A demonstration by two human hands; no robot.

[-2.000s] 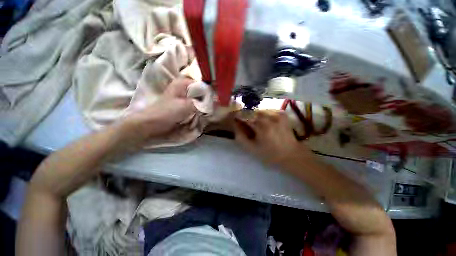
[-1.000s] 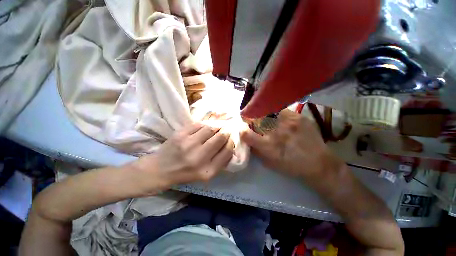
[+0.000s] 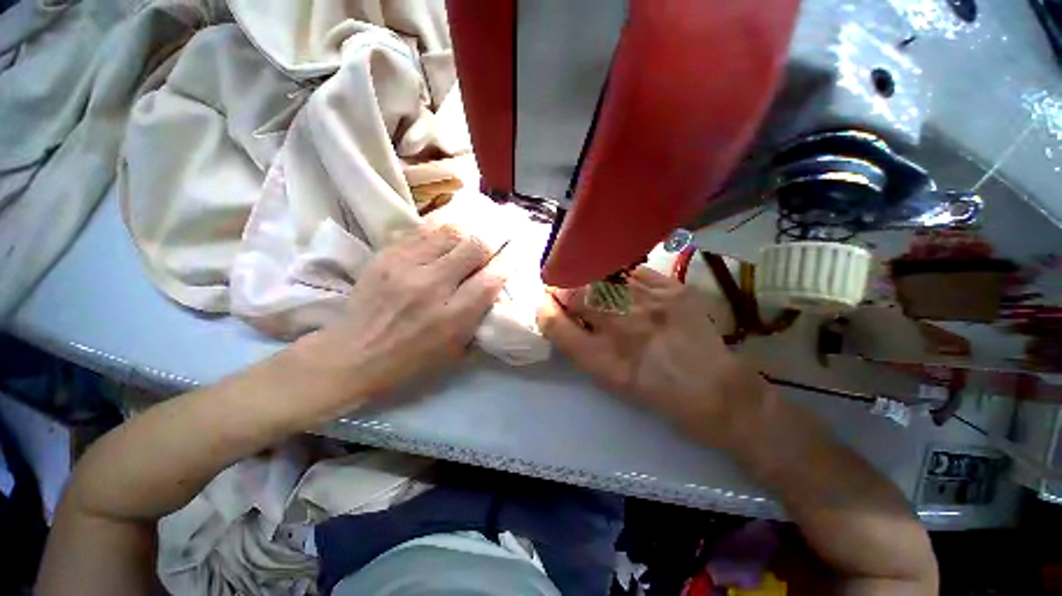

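Note:
A beige garment piece (image 3: pixel 338 151) lies crumpled on the table left of the machine head, with one end under the bright lamp. My left hand (image 3: pixel 425 291) presses its fingertips on the cloth just left of the needle area. My right hand (image 3: pixel 646 343) is right of the needle area, its fingertips at the cloth's edge; whether it grips the cloth is not clear. The red machine cover (image 3: pixel 675 128) hangs over the fingertips. The needle and presser foot are lost in glare and behind the cover.
A cream ribbed dial (image 3: pixel 813 274) is on the machine head. Red-brown scissor loops (image 3: pixel 736 297) lie under the arm. The speckled table edge (image 3: pixel 512 463) runs in front of the wearer. More beige cloth (image 3: pixel 239 536) hangs by the lap. A greenish-grey cloth lies far left.
The machine head looms larger than two seconds ago. Since one second ago, my left hand has shifted slightly up and left, flatter on the cloth. The right hand stays near the needle area.

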